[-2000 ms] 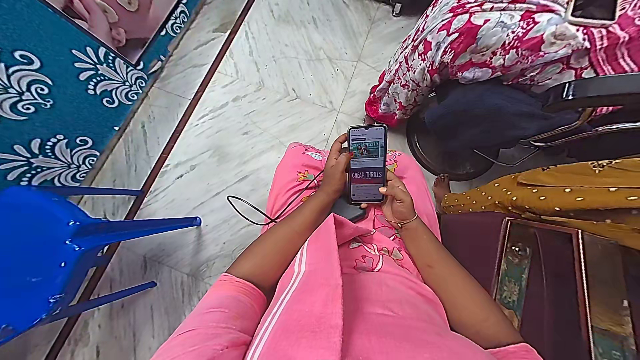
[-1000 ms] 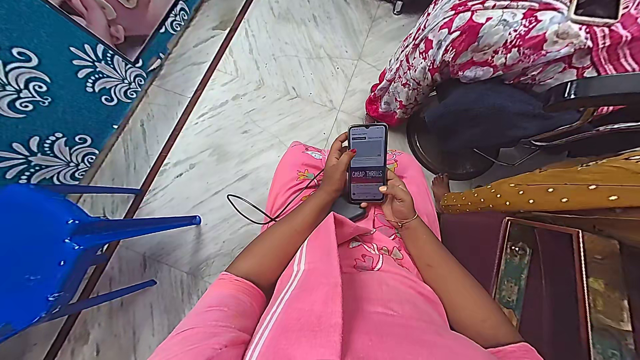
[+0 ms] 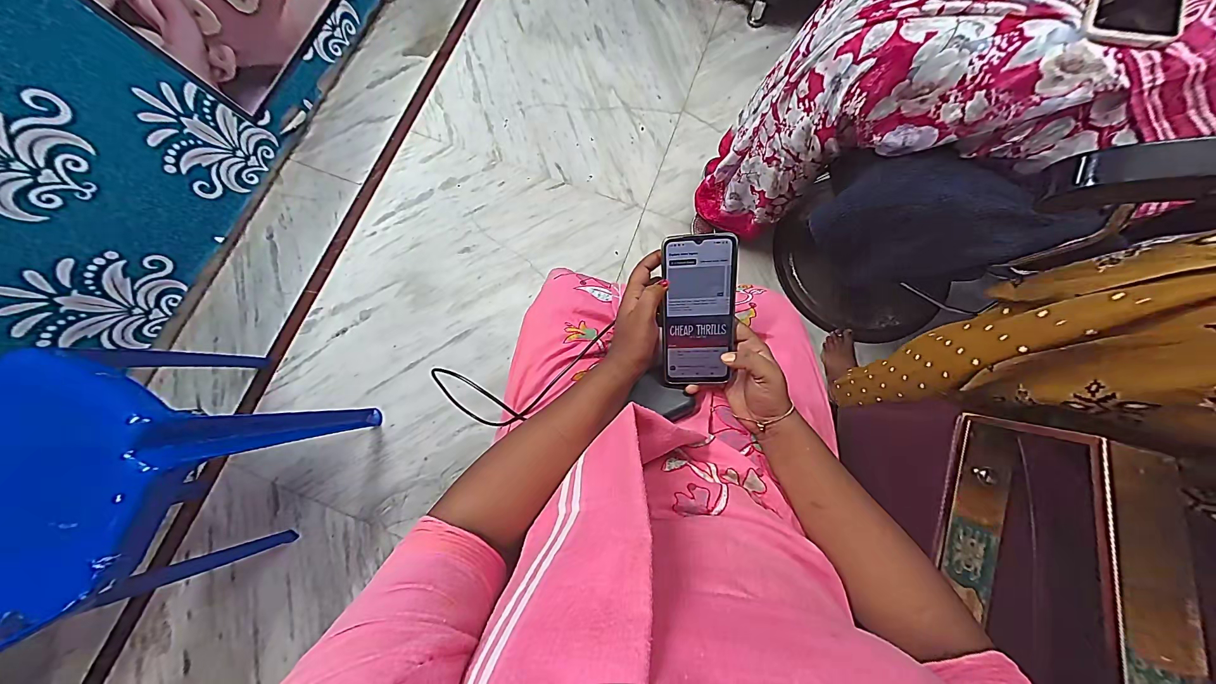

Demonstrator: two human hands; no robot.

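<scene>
A smartphone (image 3: 700, 299) with a lit screen is held upright over my lap, between both hands. My left hand (image 3: 641, 318) grips its left edge, the thumb near the screen's side. Around the lower right corner is my right hand (image 3: 757, 373), with its thumb at the screen's edge and a thin bracelet at the wrist. Beneath the phone, a dark flat object (image 3: 662, 397) rests on my pink clothing, partly hidden. A black cable (image 3: 472, 385) loops out to the left of my knee; where its ends go is hidden.
On the left stands a blue plastic chair (image 3: 76, 475) beside a patterned teal surface (image 3: 57, 228). Another person in floral cloth (image 3: 912, 85) sits at upper right, a phone (image 3: 1135, 19) on the cloth. Mustard fabric (image 3: 931, 366) and a bare foot (image 3: 838, 353) are at right.
The picture in the upper part of the phone's screen has given way to a plain grey-blue block. Both hands keep their hold on the phone.
</scene>
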